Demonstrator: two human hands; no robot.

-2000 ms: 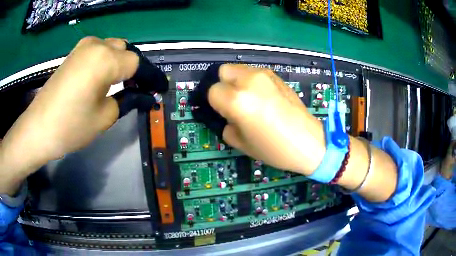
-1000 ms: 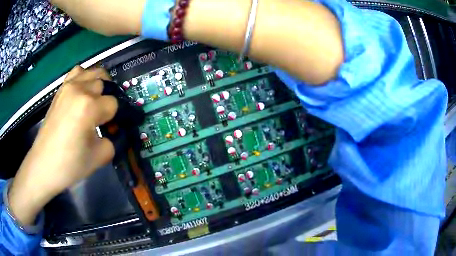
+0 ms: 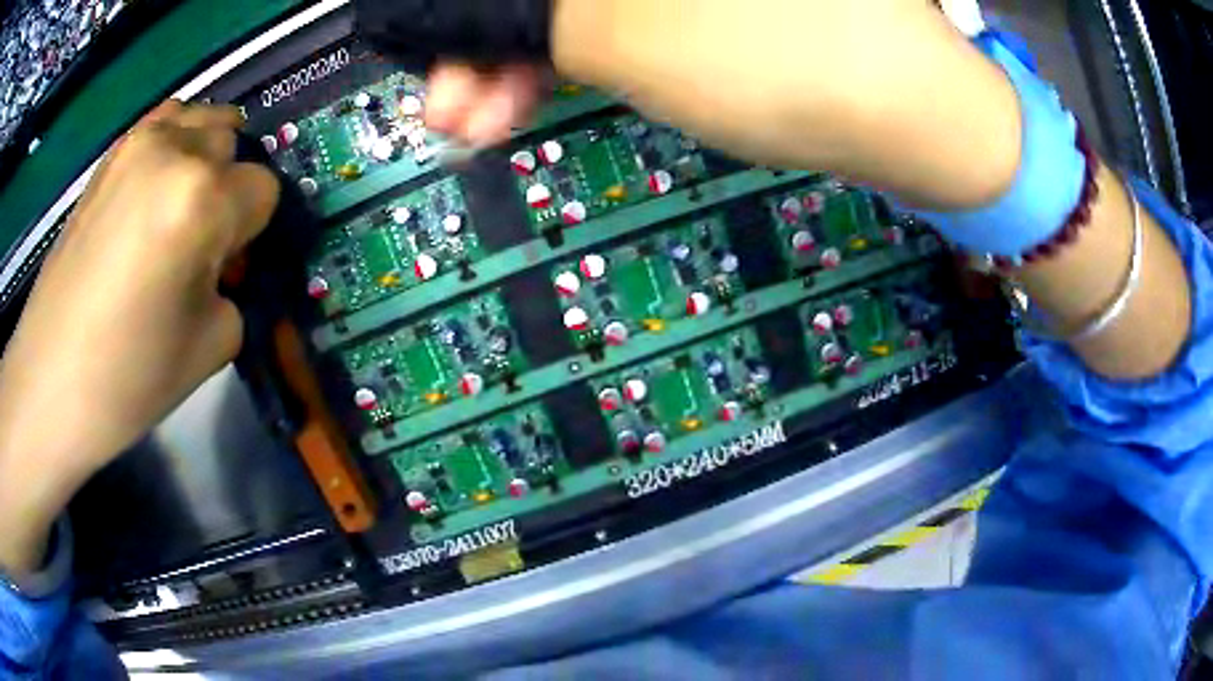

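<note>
The black pallet (image 3: 580, 423) lies tilted in view, with rows of small green circuit boards (image 3: 428, 362) between pale green rails. Round white-and-red capacitors (image 3: 592, 265) stand on the boards. My left hand (image 3: 140, 273), fingers curled and in black finger cots, is at the pallet's left end, beside the orange-brown end bar (image 3: 330, 459); its fingertips are hidden. My right hand (image 3: 725, 87), in black cots, is over the top row of boards. Its fingers are blurred and partly cut off by the top edge, so anything held cannot be made out.
A bin of silver parts (image 3: 60, 53) is at the upper left, on the green surface (image 3: 146, 96). A silver rail (image 3: 639, 581) runs along the pallet's near side. Yellow-and-black floor tape (image 3: 878, 552) shows below. A blue wrist strap (image 3: 1031, 173) is on my right wrist.
My right hand has come back from the upper left, beyond the top edge, to over the boards. The view has shifted, so the pallet sits higher. My left hand stays at the pallet's left end.
</note>
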